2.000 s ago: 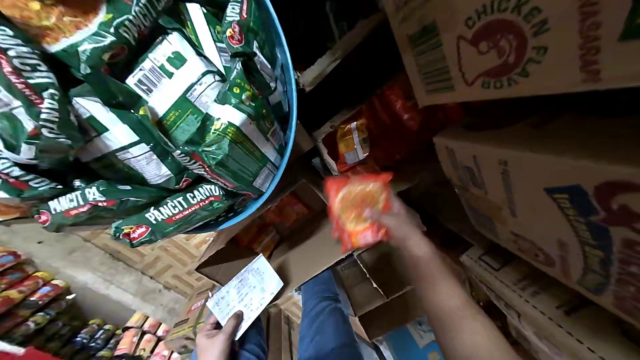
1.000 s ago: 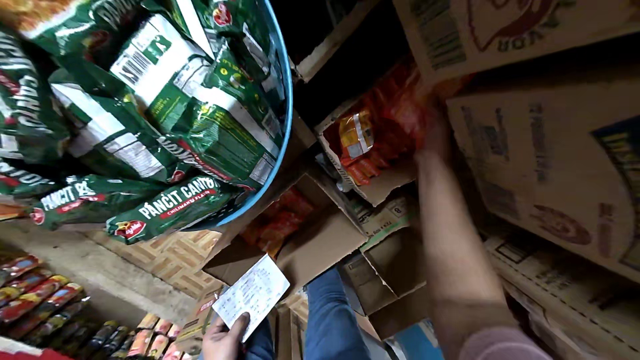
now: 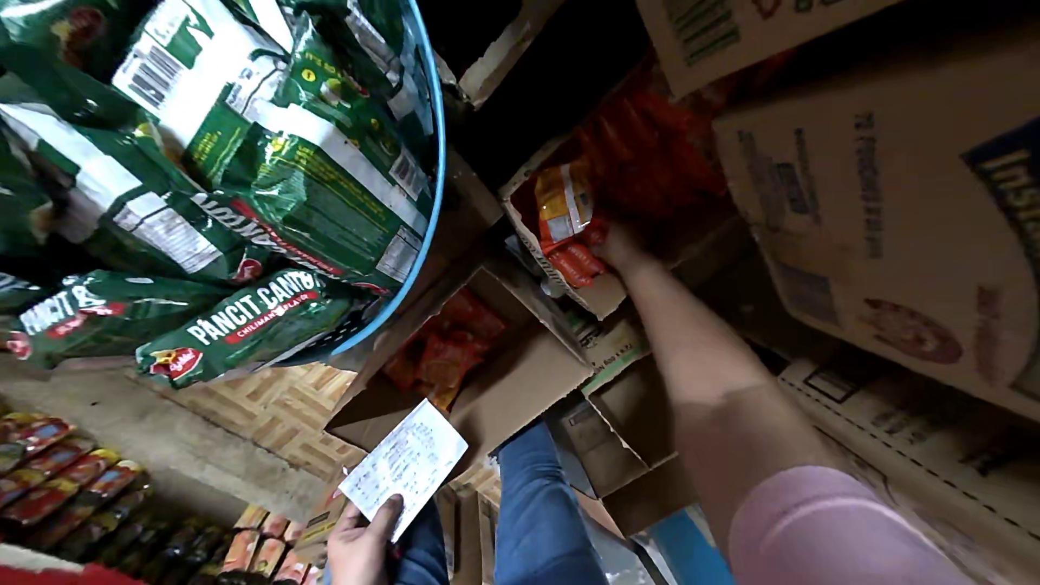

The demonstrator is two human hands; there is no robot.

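My left hand (image 3: 363, 540) pinches a white sheet of paper with handwriting (image 3: 406, 463) between thumb and fingers, low in the view. My right arm reaches into a cardboard carton of red-orange noodle packets (image 3: 646, 150). My right hand (image 3: 619, 245) is at the packets near the carton's front corner; its fingers are mostly hidden, so a grip cannot be made out. Just left of it lies an orange and yellow packet (image 3: 564, 203). Below, an open cardboard box (image 3: 520, 390) holds several red packets (image 3: 451, 345).
A blue-rimmed basket (image 3: 441, 162) full of green pancit canton packets (image 3: 252, 321) fills the upper left. Large cardboard cartons (image 3: 861, 244) are stacked at the right. Open empty boxes (image 3: 642, 406) stand below my right arm. Rows of packaged goods (image 3: 65, 471) line the lower left.
Two seconds ago my right hand held a red noodle packet over the boxes. It has since moved to the packets in the upper carton. My left hand still holds the paper.
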